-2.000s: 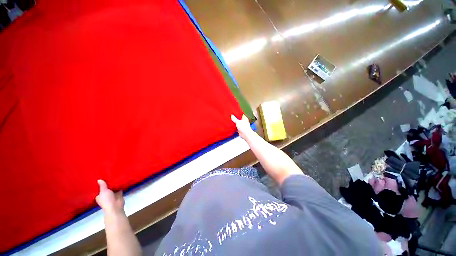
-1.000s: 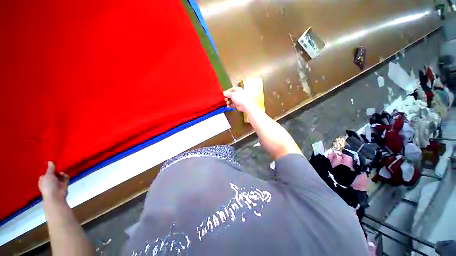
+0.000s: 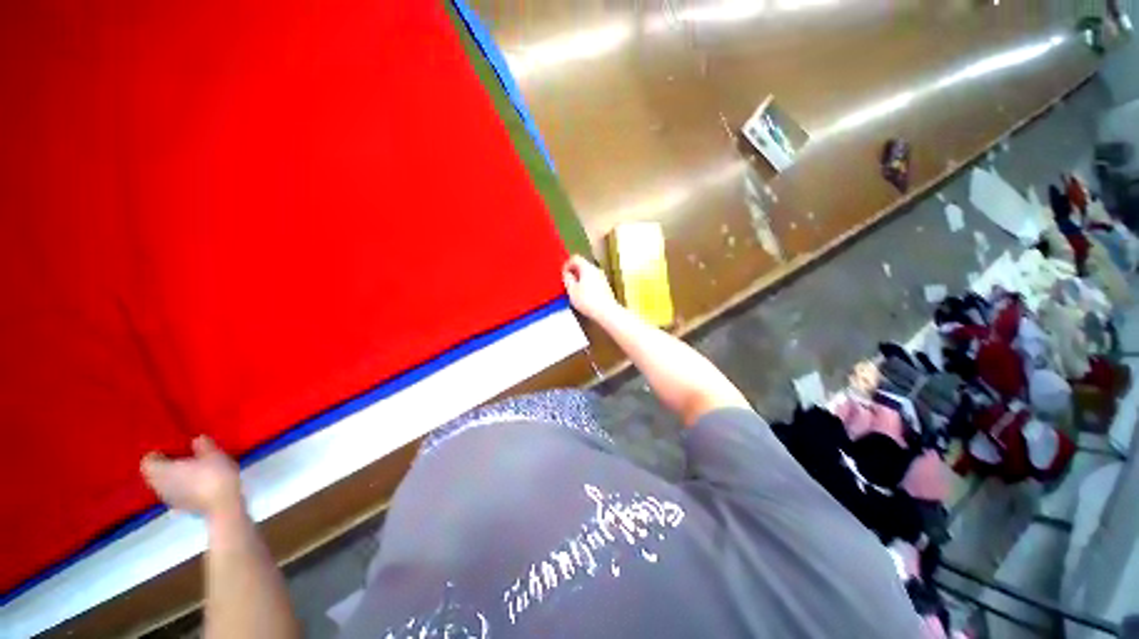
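The red fabric ply (image 3: 312, 212) lies over the stack, with a green strip and a lighter blue strip showing along its right end and a blue edge (image 3: 412, 375) along the near side. My right hand (image 3: 585, 287) pinches the red ply at its near right corner. My left hand (image 3: 196, 479) is at the near edge, lower left, fingers spread on or just over the red fabric; its contact is unclear. A crease runs up from beside it. The yellow block (image 3: 643, 273) lies just right of my right hand.
White underlay paper (image 3: 425, 406) runs between the blue edge and the brown table edge. On the brown table (image 3: 700, 162) are a small open box (image 3: 774, 134) and a dark small object (image 3: 896, 164). Coloured offcuts (image 3: 999, 362) are heaped on the grey floor at right.
Since a second ago, my left hand has shifted right along the edge and its fingers have opened. The folds along the near edge look flatter. My right hand remains at the corner, now clear of the yellow block.
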